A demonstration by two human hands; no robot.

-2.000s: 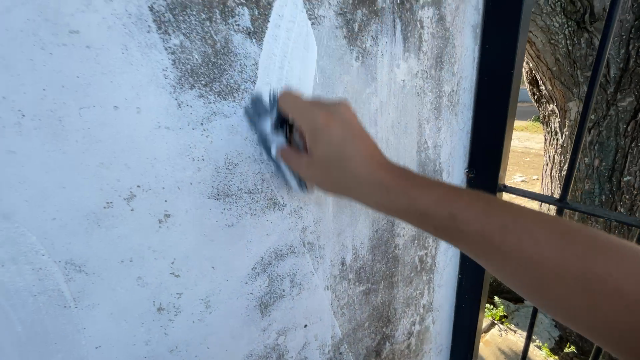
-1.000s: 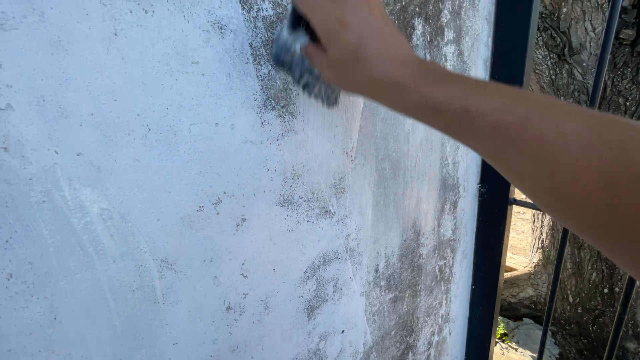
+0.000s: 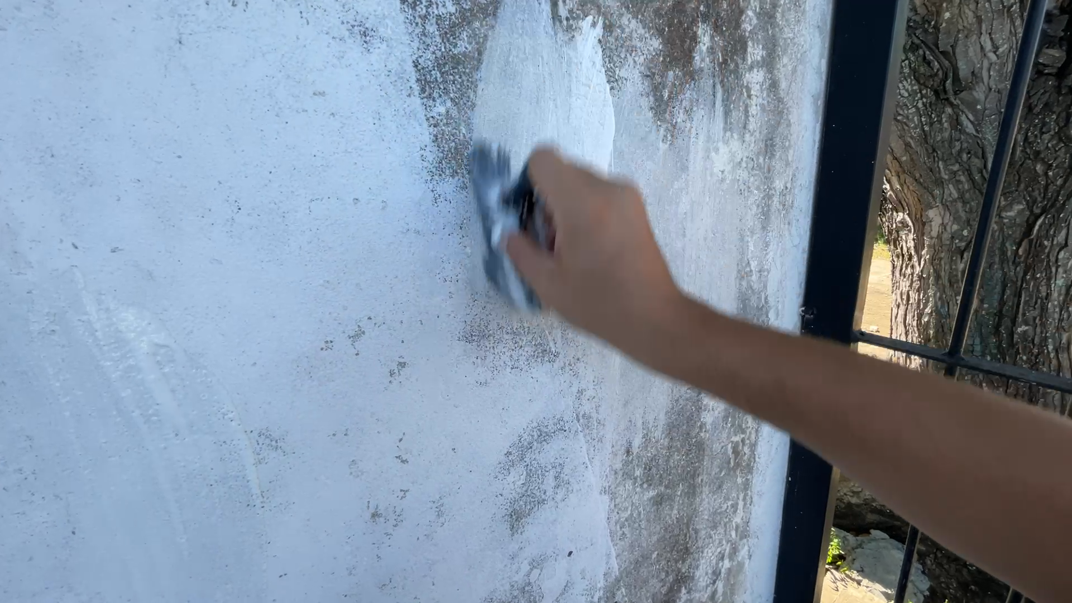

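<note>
My right hand [image 3: 599, 243] reaches in from the right and grips a blurred, broad scraper or putty knife [image 3: 498, 230], whose dark handle is mostly hidden by the fingers. The tool, smeared with white, lies against a rough wall [image 3: 251, 251]. Just above it, a wet-looking white streak [image 3: 544, 92] runs upward over grey-brown stained patches. Left of the tool the wall is mostly white with small dark specks; to the right, dark stains [image 3: 678, 494] run down it. My left hand is outside the frame.
A black metal post [image 3: 850, 167] borders the wall on the right, with thin black bars [image 3: 997, 167] and a crossbar beyond it. Behind the bars stands a thick tree trunk [image 3: 946, 151] with rough bark. Stones [image 3: 879, 561] and sunlit ground lie low behind the fence.
Against one second ago, my right hand and the tool are lower on the wall, below the white streak. The tool has stayed in my grip throughout.
</note>
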